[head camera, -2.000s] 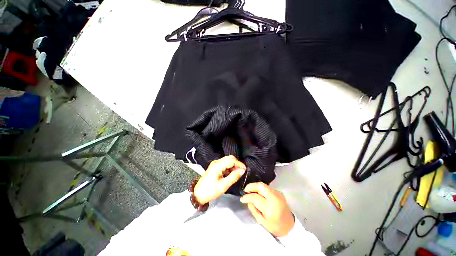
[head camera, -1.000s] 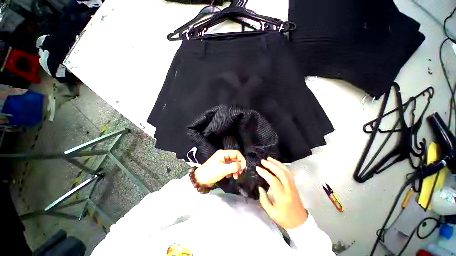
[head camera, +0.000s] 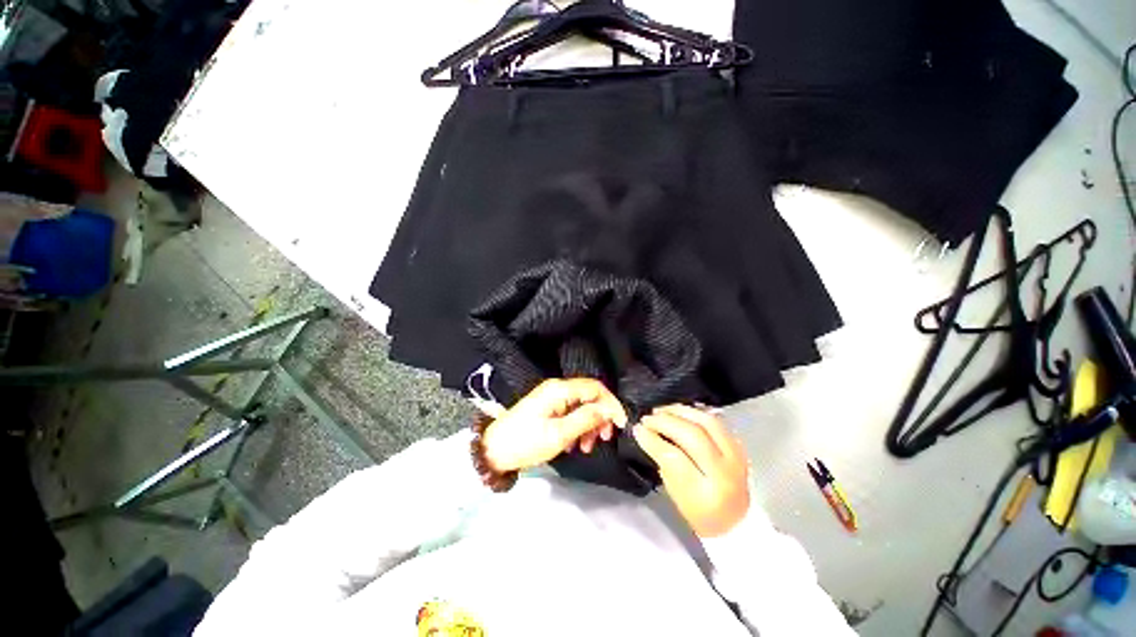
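Observation:
A bunched black garment (head camera: 586, 316) with a fine-ribbed look lies on top of hung black skirts (head camera: 598, 162) near the table's front edge. A pale ribbon loop (head camera: 480, 383) sticks out at its left. My left hand (head camera: 549, 428), with a beaded bracelet at the wrist, pinches the garment's near edge. My right hand (head camera: 693, 465) pinches the same edge just to the right, fingertips almost touching the left ones. Any needle or thread between the fingertips is too small to tell.
Black hangers (head camera: 586, 47) hold the skirts. Stacked black garments (head camera: 891, 106) lie at the back right. Snips (head camera: 832, 495), loose hangers (head camera: 984, 336), a black blower (head camera: 1109, 336) and cords lie right. A metal stand (head camera: 249, 373) and blue crate (head camera: 65, 249) are left.
My right hand first opened and spread over the garment, then closed in to a pinch beside my left fingertips. My left hand stays at the garment's edge. The view has shifted slightly.

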